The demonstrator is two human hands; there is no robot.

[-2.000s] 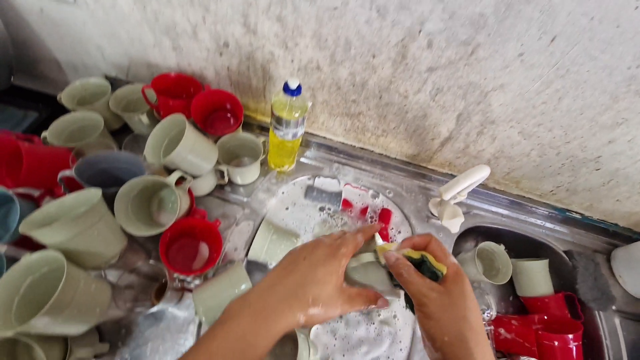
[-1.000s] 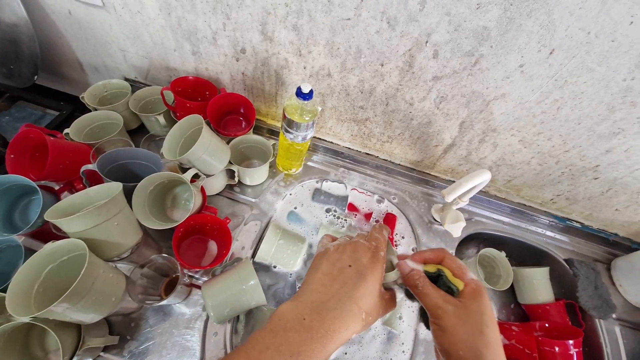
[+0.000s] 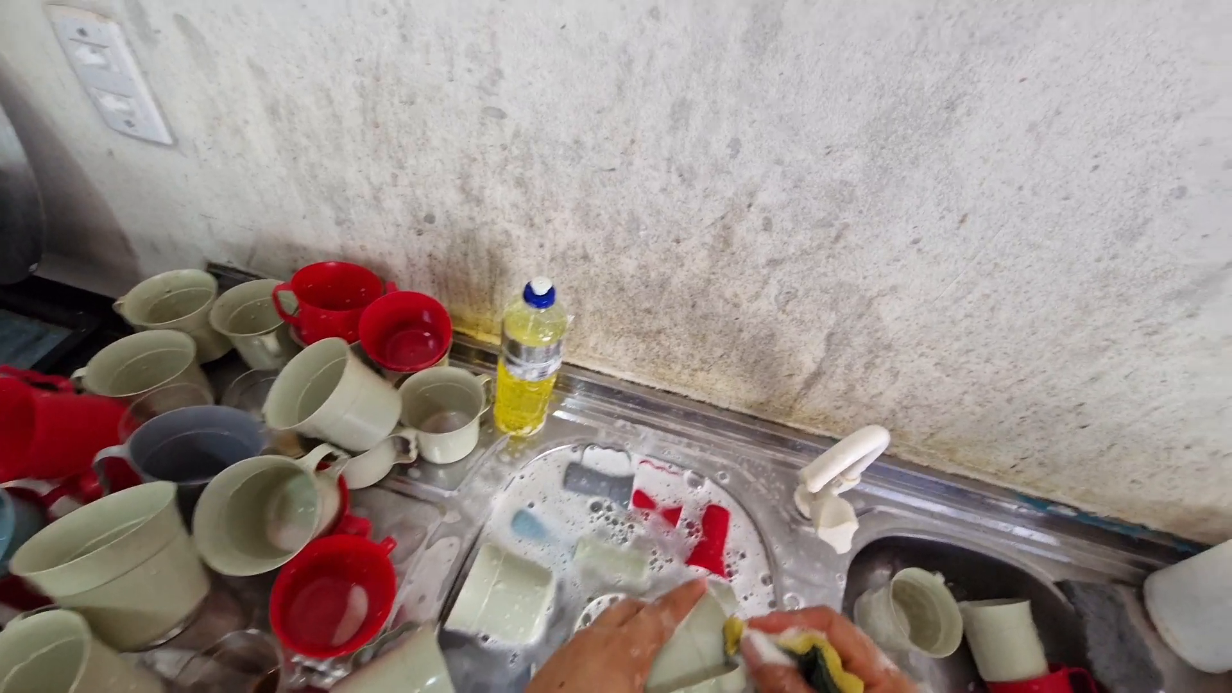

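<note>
At the bottom of the head view, my left hand [image 3: 626,645] holds a pale green plastic mug [image 3: 695,640] over a sink basin full of suds. My right hand [image 3: 828,654] grips a yellow and dark green sponge [image 3: 813,656], pressed against the mug's right side. Around them in the foam lie another pale green mug [image 3: 502,594], red pieces [image 3: 709,541] and a grey item [image 3: 597,478], all partly under suds. The lower parts of both hands are cut off by the frame's edge.
Many pale green, red and grey mugs [image 3: 197,445] crowd the left counter. A bottle of yellow liquid [image 3: 529,361] stands behind the basin, a white faucet [image 3: 839,472] between the basins. The right basin holds green mugs [image 3: 1003,638] and red ones; a white container [image 3: 1193,606] stands beyond.
The view has tilted up, so the hands show lower in the frame. Both hands stay over the suds with the mug and sponge.
</note>
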